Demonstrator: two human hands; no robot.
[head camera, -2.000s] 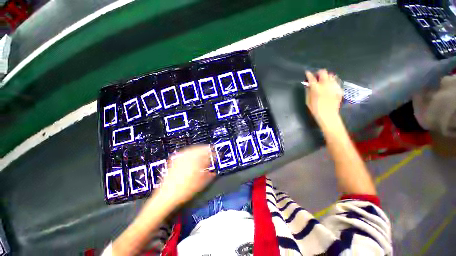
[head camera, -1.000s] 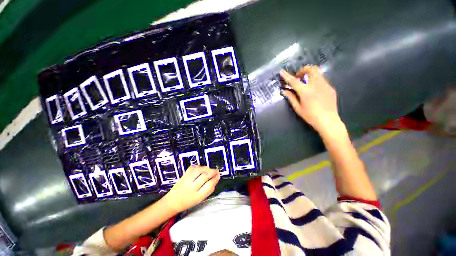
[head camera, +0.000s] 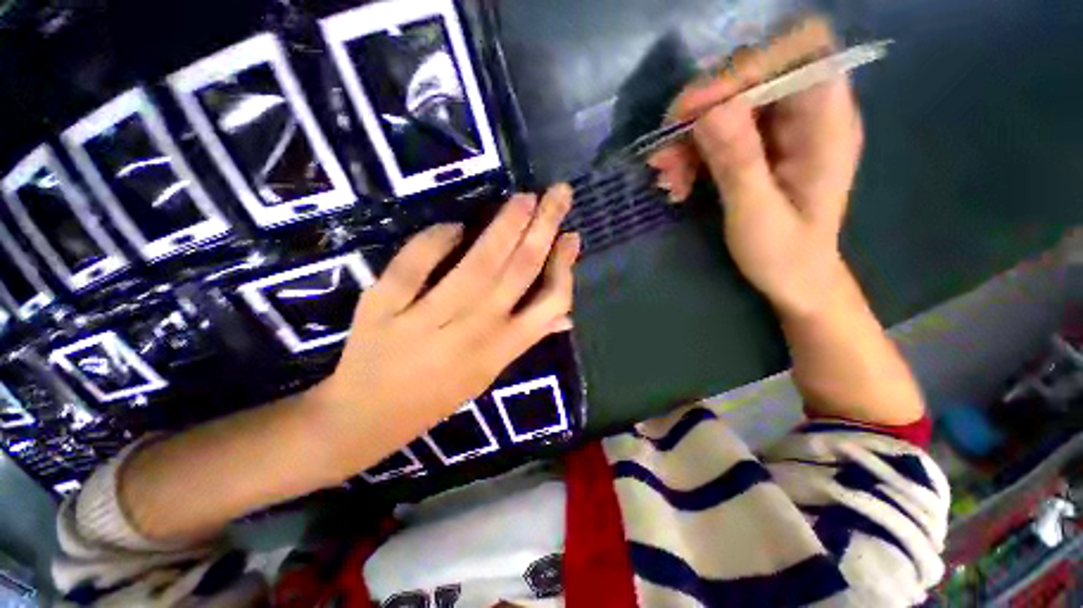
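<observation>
The tweezers (head camera: 772, 93) are held like a pen in my right hand (head camera: 778, 160), tip pointing down-left at the carrier sheet. The carrier sheet (head camera: 624, 211), greyish with rows of small dark marks, lies on the bench beside the tray's right edge. My left hand (head camera: 457, 303) lies palm down over the tray, its fingertips at the sheet's left edge; whether it grips the sheet is hidden. White-bordered panels (head camera: 412, 181) lie in rows in the glossy black tray (head camera: 552, 356). Anything at the tweezer tip is too small to tell.
The dark green-grey bench (head camera: 677, 321) extends right of the tray. At the lower right, beyond the bench edge, are blurred red and blue things (head camera: 968, 428). My striped sleeves and apron are at the bottom.
The view has come closer. My left hand has moved from the bottom panel row up to the carrier sheet's edge. The tweezers now show clearly in my right hand, near the sheet.
</observation>
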